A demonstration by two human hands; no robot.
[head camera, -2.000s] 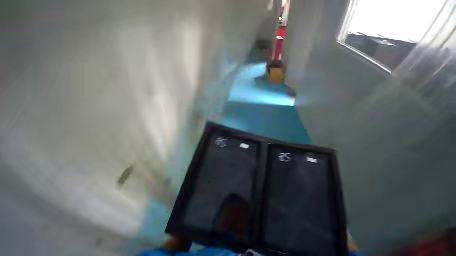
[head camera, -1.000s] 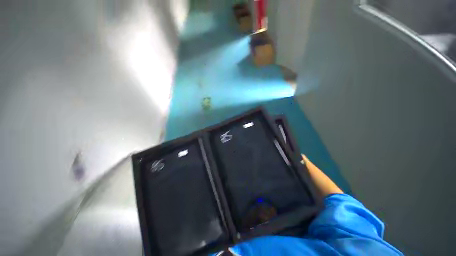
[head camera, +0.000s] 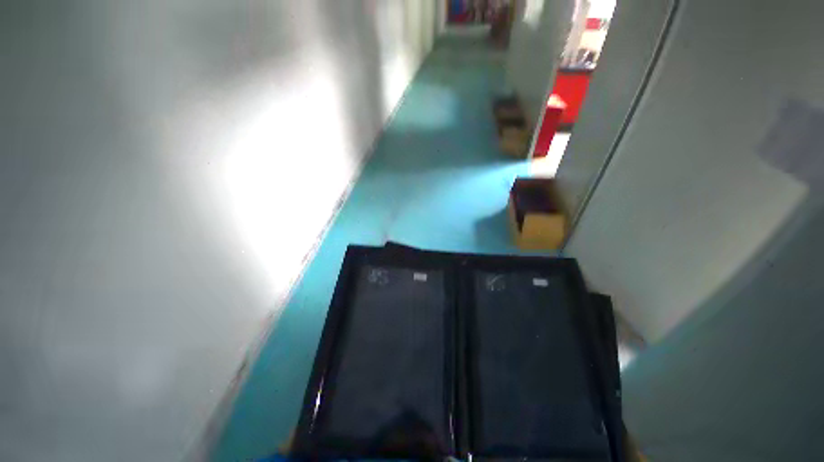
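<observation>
A black two-pocket tray (head camera: 460,361) is held level in front of me at the bottom centre. Each pocket holds a glossy black screen unit (head camera: 529,361) with white handwriting and a small white label at its far end. Another black tray edge (head camera: 603,343) sticks out beneath on the right, slightly turned. Only slivers of skin show at the tray's lower left and lower right corners, cut off by the picture's edge. My fingers are hidden, so their grip cannot be seen.
A blue-green corridor floor (head camera: 397,198) runs ahead between a pale wall (head camera: 163,226) on the left and a wall on the right. An open cardboard box (head camera: 539,230) stands by the right wall, with more boxes (head camera: 512,131) beyond. Red objects show through a doorway on the right.
The view has straightened along the corridor and more of it shows. The tray now lies squarer in view. The right forearm and blue sleeve have mostly dropped out of sight. The cardboard box appears nearer.
</observation>
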